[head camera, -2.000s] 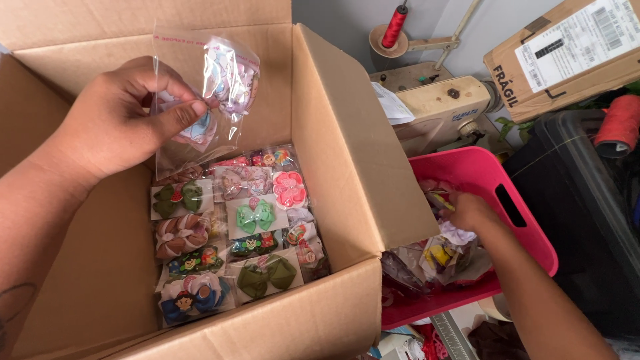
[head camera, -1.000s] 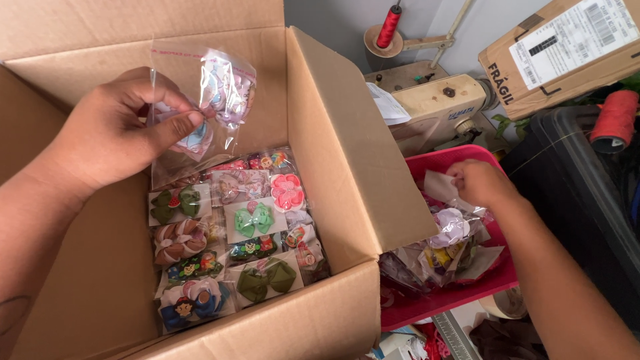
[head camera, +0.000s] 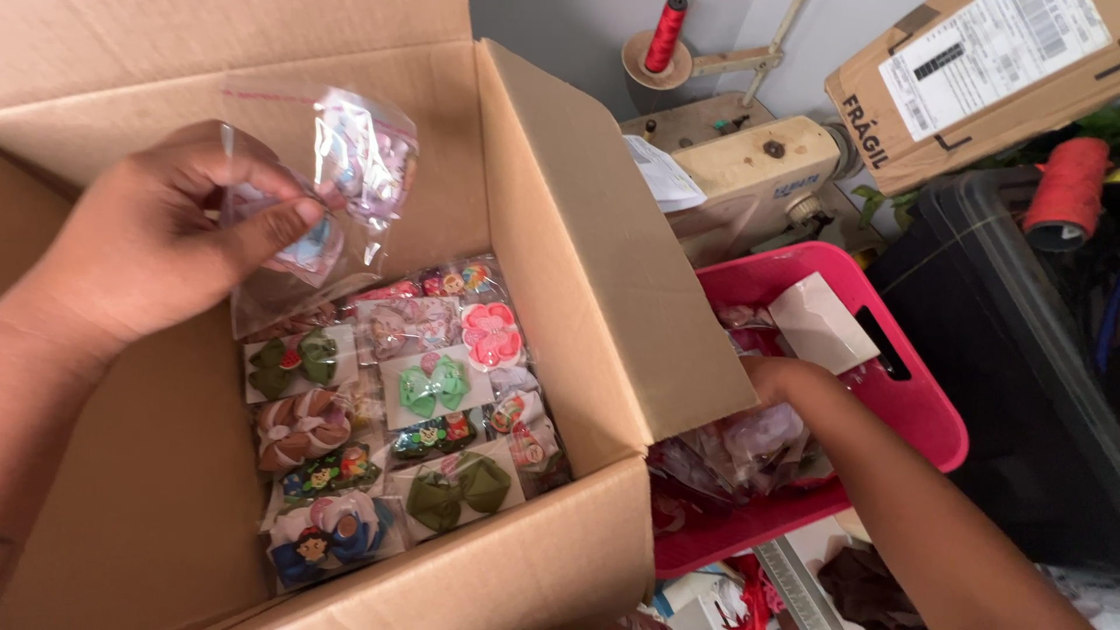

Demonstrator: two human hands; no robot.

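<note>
My left hand (head camera: 188, 232) pinches a clear plastic bag holding a pastel hair bow (head camera: 363, 157), above the left part of an open cardboard box (head camera: 560, 262). Inside the box lie rows of bagged hair bows on white cards: a mint green bow (head camera: 435, 385), an olive green bow (head camera: 459, 492), a coral one (head camera: 492, 336) and a blue one with a doll figure (head camera: 332, 535). My right hand (head camera: 770, 381) reaches into a pink plastic basket (head camera: 941, 429) of bagged bows; its fingers are hidden behind the box flap, so its grip does not show.
Behind the basket stands a sewing machine (head camera: 752, 171) with a red thread cone (head camera: 665, 39) on its stand. A taped, labelled carton (head camera: 971, 87) is at the upper right. A black plastic bin (head camera: 1015, 350) and another red thread spool (head camera: 1066, 192) are at the right.
My right hand has moved left and deeper into the basket, behind the flap. A white card now shows at the basket's far side. My left hand still holds the bag over the box.
</note>
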